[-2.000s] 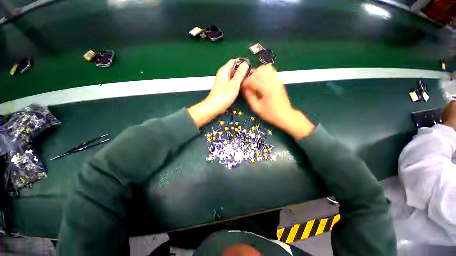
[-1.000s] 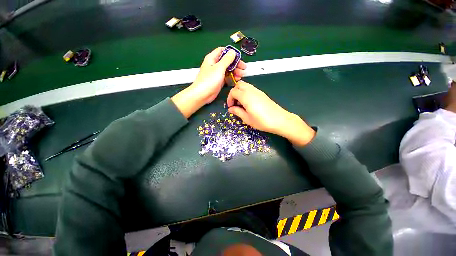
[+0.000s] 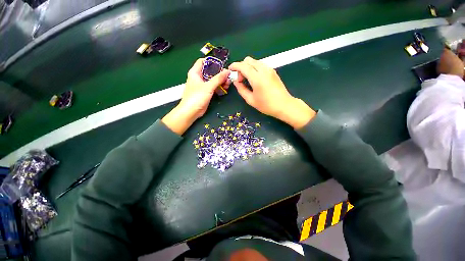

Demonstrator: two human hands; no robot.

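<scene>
My left hand (image 3: 196, 92) holds a black rounded-square housing (image 3: 212, 68) by its edges, above the white strip. An orange-yellow flex strip (image 3: 221, 90) sticks out below the housing. My right hand (image 3: 265, 89) is beside it, thumb and forefinger pinching a small white piece (image 3: 233, 76) close to my left fingertips. Whether the piece touches the housing cannot be told. A loose pile of small white, dark and yellow parts (image 3: 229, 142) lies on the green worktop below my hands.
Black units with yellow-white modules lie on the green belt (image 3: 160, 45), one just behind the held housing. Clear parts bags (image 3: 33, 173) and dark tweezers (image 3: 76, 181) lie at left, by a blue box (image 3: 9, 224). At right are a person's white sleeve (image 3: 438, 122), a black pad (image 3: 425, 70) and another unit (image 3: 418, 45).
My right hand has come up from the pile's edge to my left hand, with a white piece now showing in its fingers. The camera view has turned and shifted.
</scene>
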